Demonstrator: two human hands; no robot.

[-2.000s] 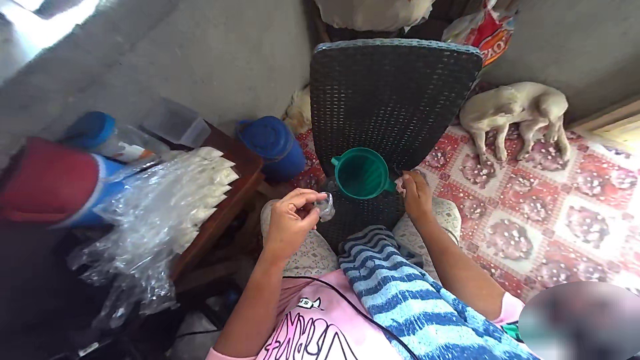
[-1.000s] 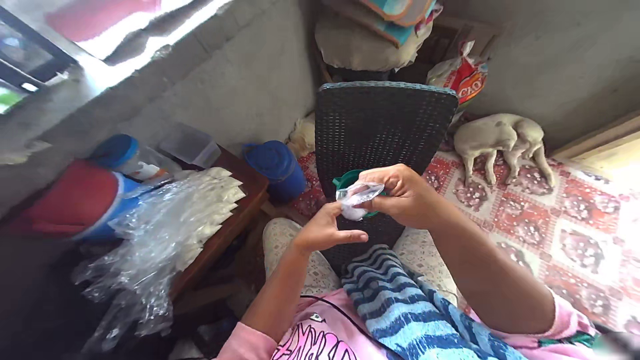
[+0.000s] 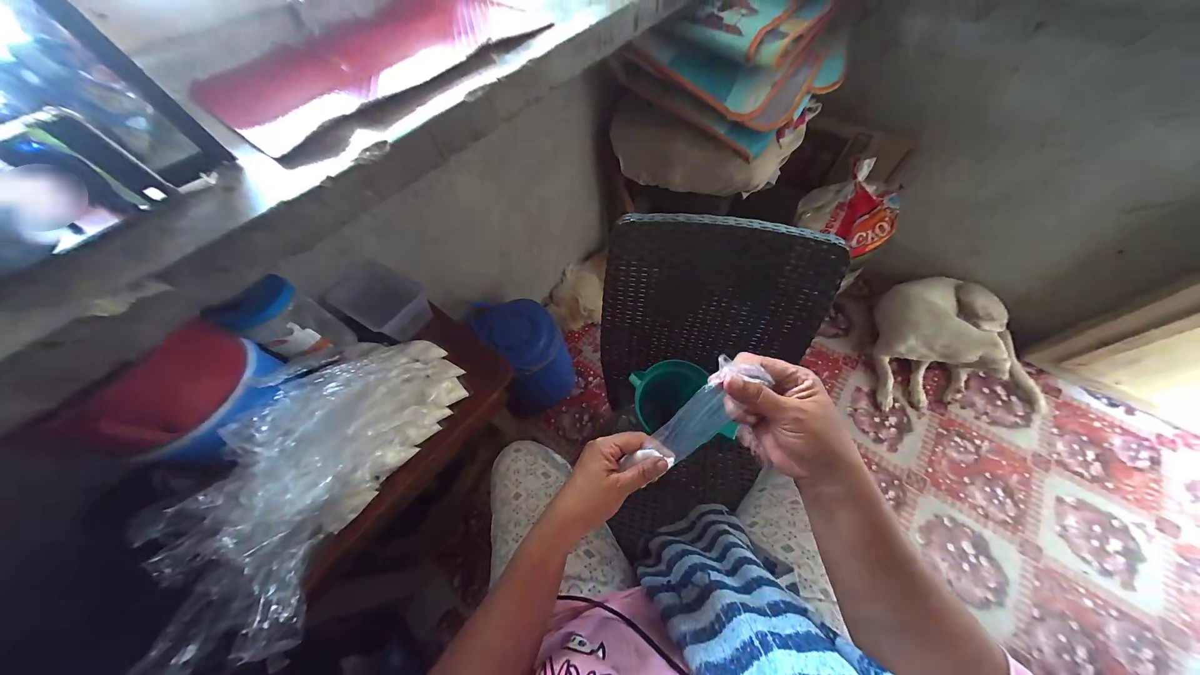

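Note:
A clear plastic bag (image 3: 691,422) is stretched at a slant between my two hands. My left hand (image 3: 600,478) pinches its lower end, where something whitish shows; what it is I cannot tell. The upper, gathered end is held in the fingers of my right hand (image 3: 787,412). Behind the bag, a green plastic funnel or cup with a handle (image 3: 664,389) rests on the seat of a dark woven chair (image 3: 722,281). To the left, a pile of clear plastic bags with pale contents (image 3: 347,450) lies on a wooden table (image 3: 478,361).
Beyond the pile stand a clear jar with a blue lid (image 3: 281,314), a clear plastic tub (image 3: 380,300) and a red and blue container (image 3: 178,394). A blue lidded bucket (image 3: 525,352) is beside the table. A pale dog (image 3: 942,328) lies on the patterned floor covering (image 3: 984,487). A striped blue cloth (image 3: 741,600) covers my lap.
Two seconds ago my hands were apart, either side of the green vessel. They came together over it, and now the plastic bag is drawn out between them. The view has tilted upward.

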